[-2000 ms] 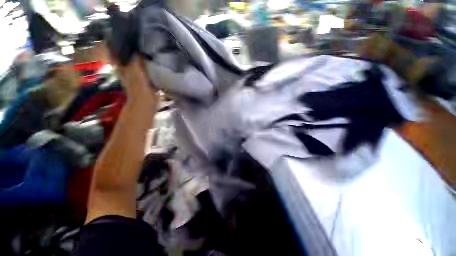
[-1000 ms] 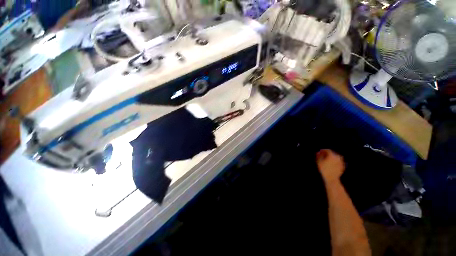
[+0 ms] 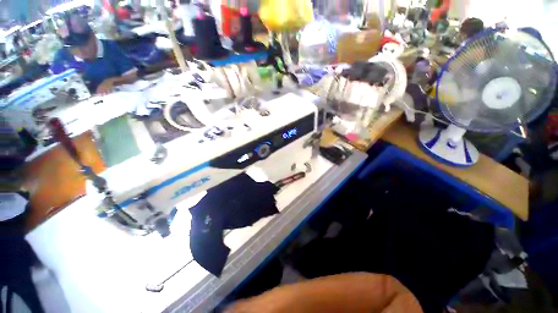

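Small navy cut pieces (image 3: pixel 223 211) lie on the white table under the arm of the white sewing machine (image 3: pixel 183 171). Dark reddish-brown handles (image 3: pixel 290 179), perhaps snips, show just right of them. A bare arm crosses the bottom edge, apparently my right arm bent; its hand is cut off or cannot be made out. My left hand is out of the picture. Grey and navy cloth (image 3: pixel 17 257) hangs at the far left edge.
A blue bin (image 3: pixel 453 183) holding dark cloth (image 3: pixel 398 229) is right of the table. A measuring scale (image 3: pixel 245 247) runs along the table's front edge. A fan (image 3: pixel 498 92) stands behind the bin. A person (image 3: pixel 92 58) sits at another machine, back left.
The view has swung from the grey and navy garment at the left to the machine and bin. The right hand, seen over the bin one second ago, no longer shows there; an arm crosses the bottom.
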